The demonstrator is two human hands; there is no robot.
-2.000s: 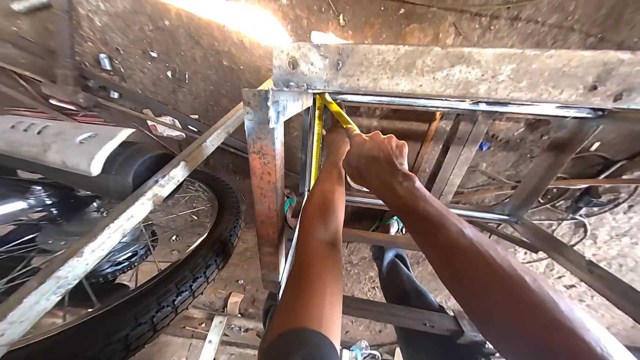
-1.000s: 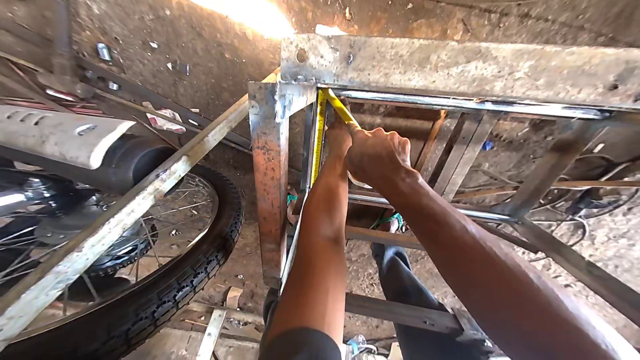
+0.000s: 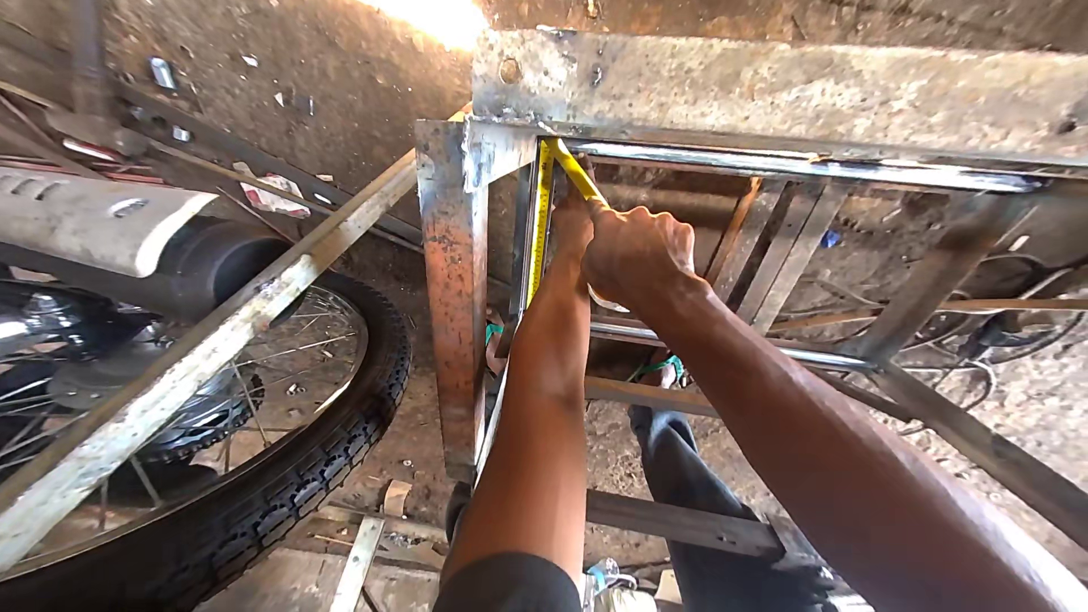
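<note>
A yellow tape measure blade point(image 3: 541, 229) runs down along the inside of a metal frame, and a second stretch of it slants from the frame's top left corner into my right hand point(image 3: 639, 253), which is closed on it. My left hand point(image 3: 571, 212) is at the inner side of the corner, beside the blade and partly behind my right hand; its fingers are mostly hidden. Above both hands lies a thick, scuffed metal beam point(image 3: 765, 89). A rusty upright metal bar point(image 3: 456, 297) stands left of the blade, joined at the corner.
At the left are a motorcycle wheel with a knobby tire point(image 3: 387, 340) and a silver exhaust cover point(image 3: 93, 208). A pale metal bar point(image 3: 212, 348) crosses diagonally over them. Metal crossbars point(image 3: 786, 255) and cables lie at the right. My legs point(image 3: 697, 476) stand among lower bars point(image 3: 680, 518).
</note>
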